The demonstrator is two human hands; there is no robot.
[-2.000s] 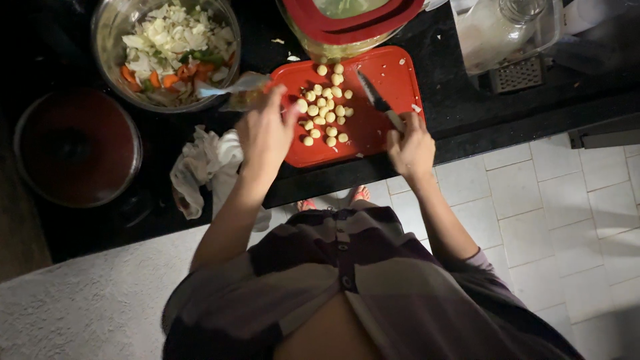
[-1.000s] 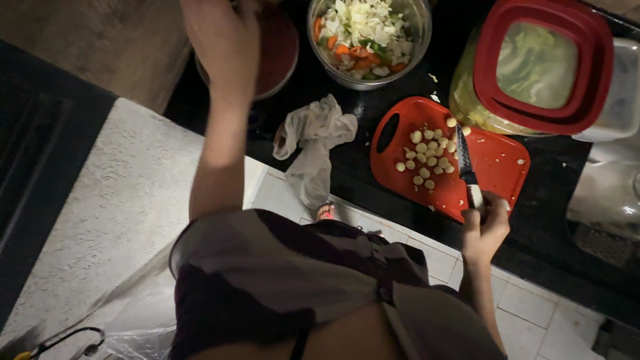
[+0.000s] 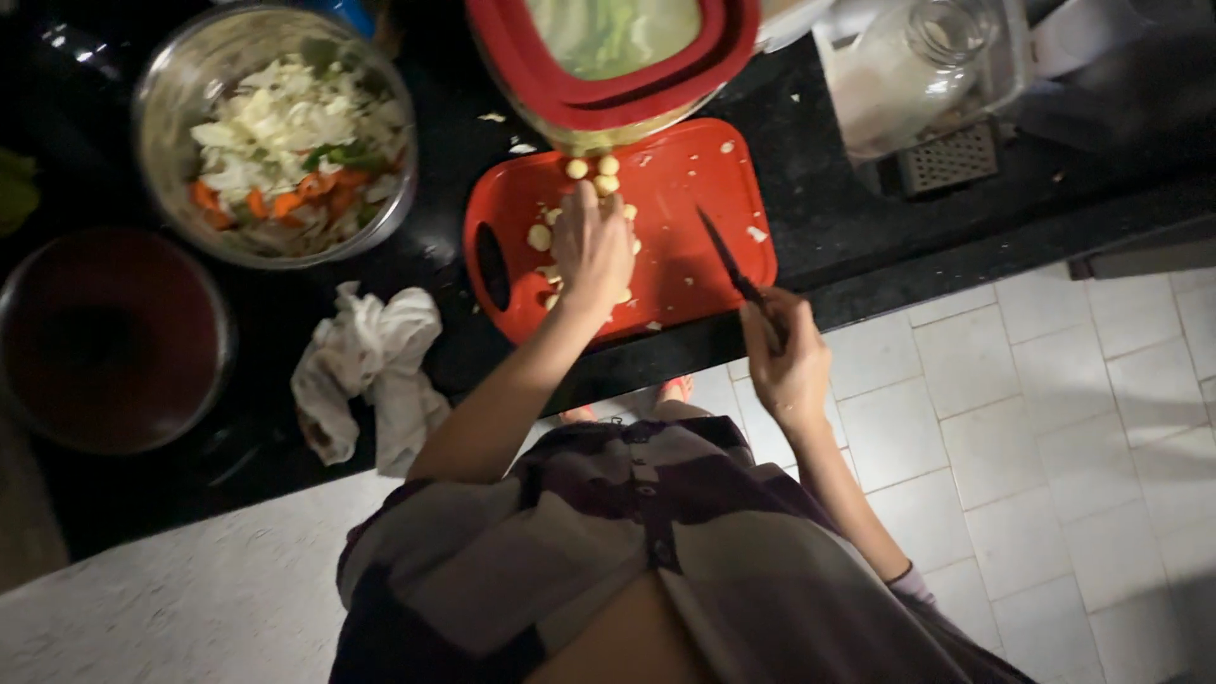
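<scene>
A red cutting board with a handle slot lies on the dark counter. Several small pale round pieces of food are on its left half, partly hidden by my left hand. That hand reaches down among them; whether its fingers pinch one cannot be made out. My right hand grips a kitchen knife by the handle at the board's right front edge, the blade slanting up and left over the board. Small white scraps dot the red surface.
A steel bowl of chopped cabbage, carrot and green pieces stands left, above a crumpled white cloth. A round dark red lid or pan is far left. Behind the board is a red-lidded container; at right, a grater and glass jar.
A second ago my left hand was away over the round red thing at the left; now it is on the pale pieces. The knife has stayed in my right hand. The view has shifted.
</scene>
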